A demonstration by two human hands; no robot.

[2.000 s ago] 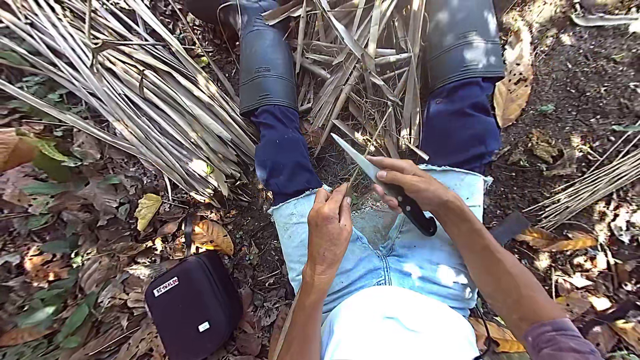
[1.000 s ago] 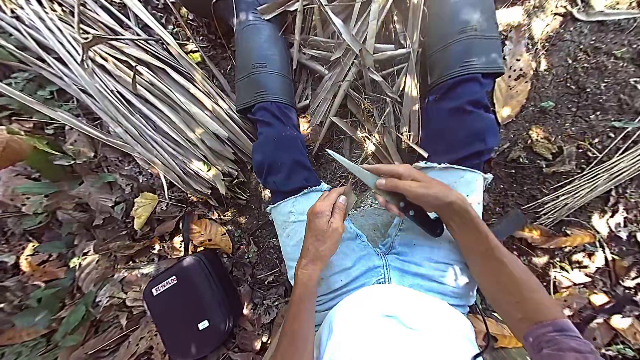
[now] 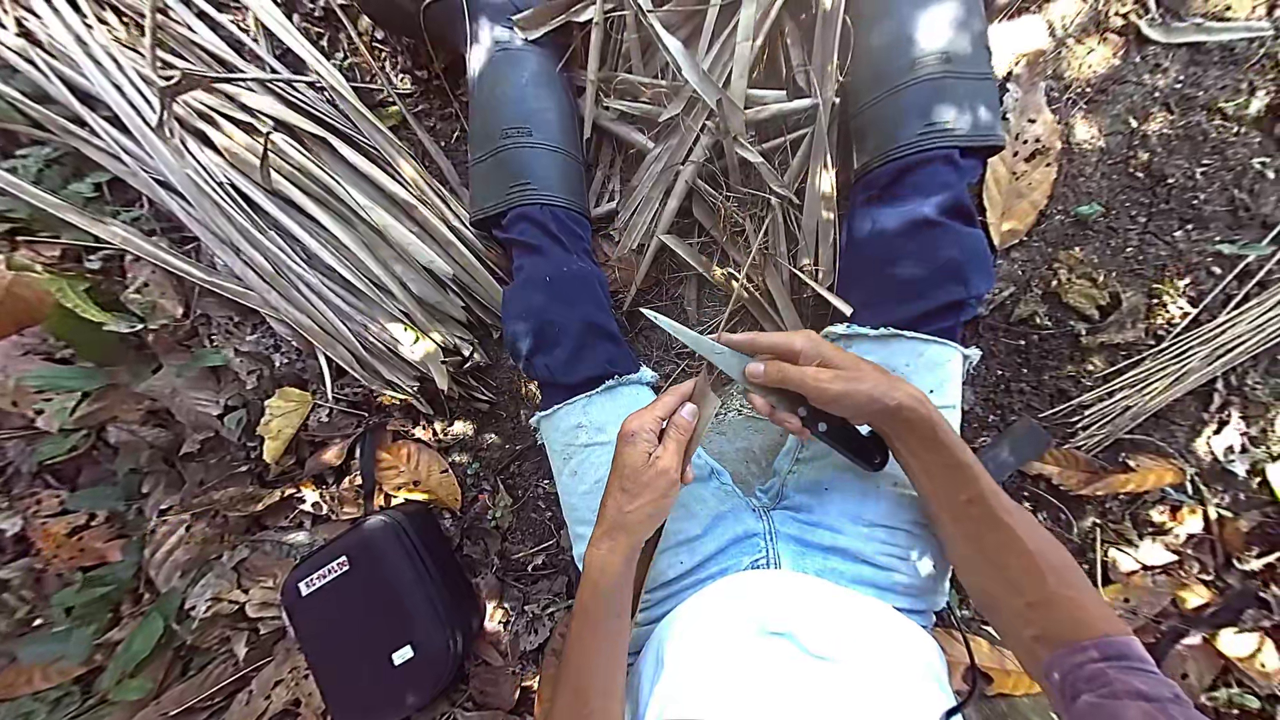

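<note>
My right hand (image 3: 815,378) is closed around a knife (image 3: 835,430) with a black riveted handle, its bare blade pointing up and left. Pinched between thumb and fingers of my left hand (image 3: 655,450) is a dry brown leaf strip (image 3: 703,405); its lower part seems to run down behind the forearm. The blade lies just above the strip's upper end; whether they touch I cannot tell. Both hands are over my lap, above light blue cut-off jeans (image 3: 860,510) worn over dark blue trousers.
A large bundle of dry palm-like strips (image 3: 330,200) lies at the upper left. Loose strips (image 3: 700,150) are heaped between my black rubber boots (image 3: 530,130). A black zippered case (image 3: 375,610) sits at the lower left, and thin stalks (image 3: 1190,360) lie at the right.
The strip in my left hand shows more plainly than two seconds ago. My right hand has kept hold of the knife, with only small shifts of the blade.
</note>
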